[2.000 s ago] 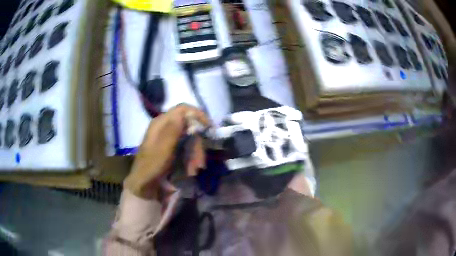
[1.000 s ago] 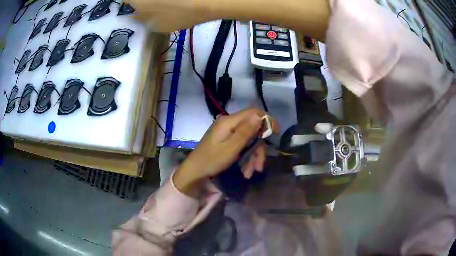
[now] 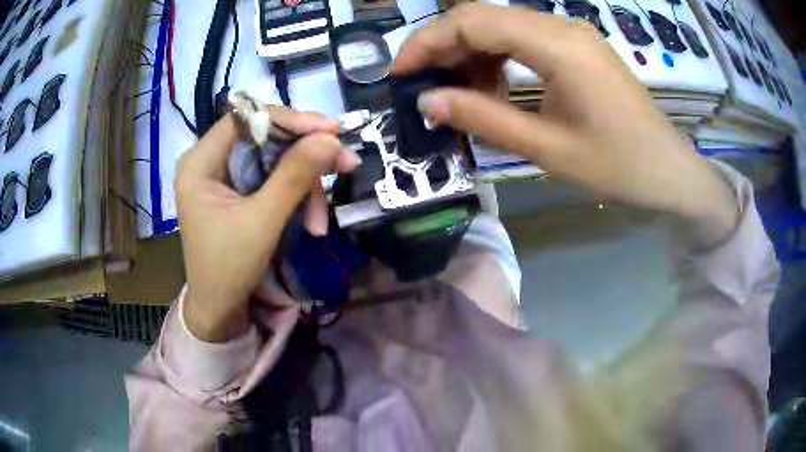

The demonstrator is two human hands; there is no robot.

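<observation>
My left hand (image 3: 234, 212) holds a white connector (image 3: 250, 116) between its fingers. Its thumb and fingertip pinch together at a thin dark lead beside the fixture. My right hand (image 3: 566, 115) holds a black unit (image 3: 422, 115), likely a cooling fan, by its edges, tilted over the back of the silver openwork fixture plate (image 3: 424, 181). Fingers hide part of the unit; whether it touches the plate is unclear. The fixture's green strip (image 3: 433, 221) faces me.
A handheld meter (image 3: 293, 31) stands behind the fixture, beside a black arm with a round disc (image 3: 364, 55). A coiled cable (image 3: 212, 66) lies left of it. Foam trays of black units stand left (image 3: 66, 177) and right (image 3: 698, 72) on cardboard.
My right arm, stretched across toward the left tray a second ago, has come back; its hand is now at the fixture with a black unit. My left hand still has the connector.
</observation>
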